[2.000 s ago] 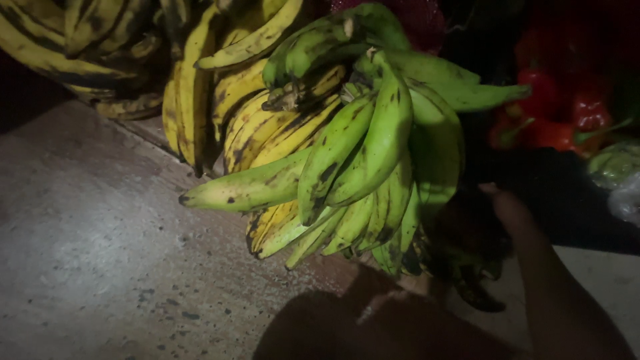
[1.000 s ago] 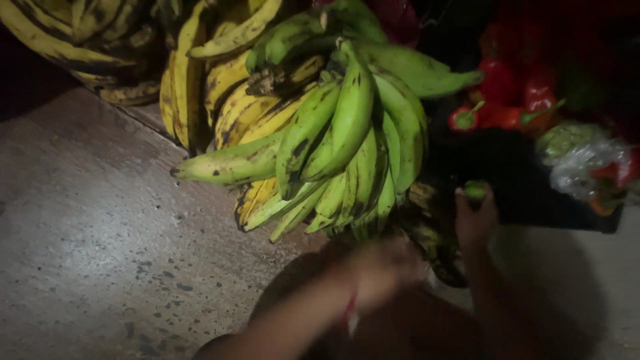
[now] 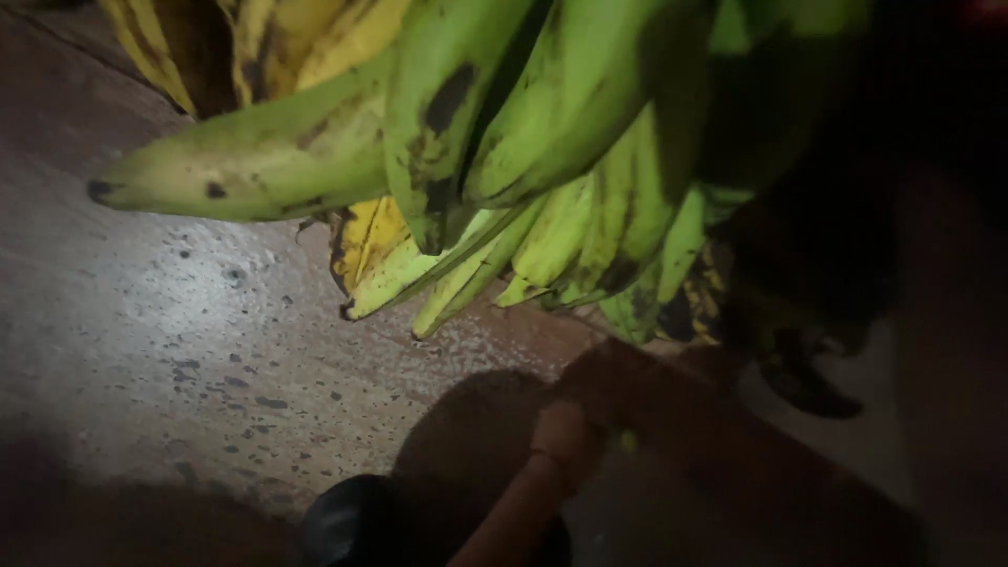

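Green plantains (image 3: 520, 142) with dark blotches fill the upper middle, hanging over a speckled floor. Beneath and behind them lie yellow plantains (image 3: 315, 47) with black streaks. My left hand (image 3: 565, 437) is low in the middle, apart from the fruit, with a thin band at the wrist; deep shadow hides its fingers. Just right of it shows a small green thing (image 3: 626, 439), and what holds it cannot be made out. My right hand cannot be picked out in the dark.
A dark, curved plantain (image 3: 811, 386) lies on the floor at the right. A black rounded thing (image 3: 346, 516), perhaps a shoe, is at the bottom. The right side is mostly in deep shadow.
The view has moved much closer to the plantains. My right hand, seen with a small green thing one second ago, no longer shows clearly. The red peppers have nearly left the view.
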